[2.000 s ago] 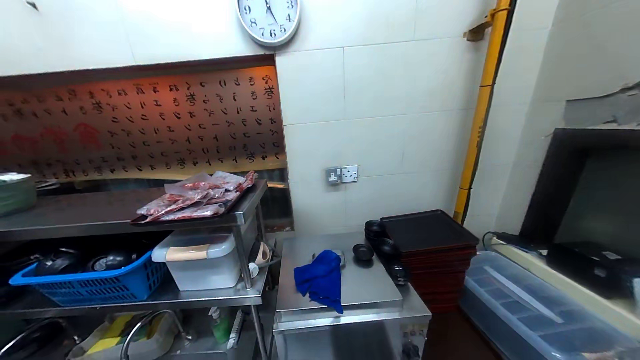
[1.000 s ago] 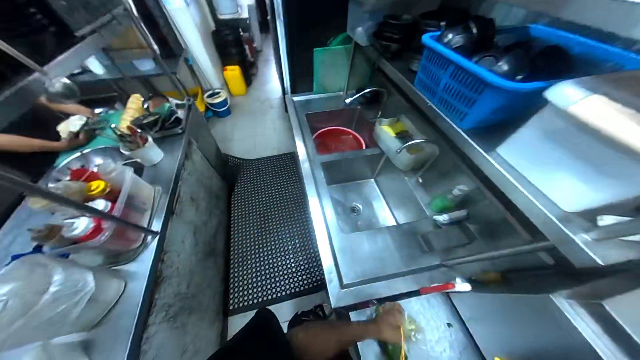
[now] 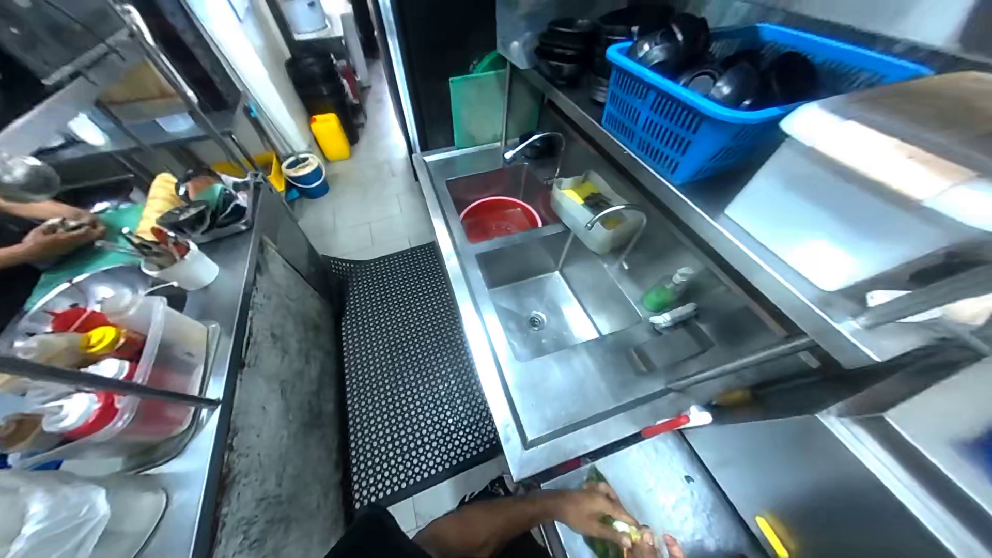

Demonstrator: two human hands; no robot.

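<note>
At the bottom edge, my left hand (image 3: 590,508) reaches in over a whitish work surface (image 3: 659,480), its fingers closed around a small pale yellow-white item (image 3: 629,532). My right hand (image 3: 651,547) is close beside it, mostly cut off by the frame, with its fingertips near the same item. Something green and leafy (image 3: 603,545) lies under the left hand. A red-handled tool (image 3: 666,426) rests beyond the hands at the counter's edge, and a yellow strip-like object (image 3: 771,536) lies to the right.
A steel double sink (image 3: 535,306) holds a red basin (image 3: 500,219). A blue basket (image 3: 674,116) of dark bowls and a lidded container (image 3: 845,201) stand on the right shelf. Another person's hands (image 3: 62,232) are over a green board at left. A black perforated mat (image 3: 411,364) covers the floor.
The view has swung from the wall shelf to the sink and aisle. Since a second ago, my left hand has met my right hand at the pale item.
</note>
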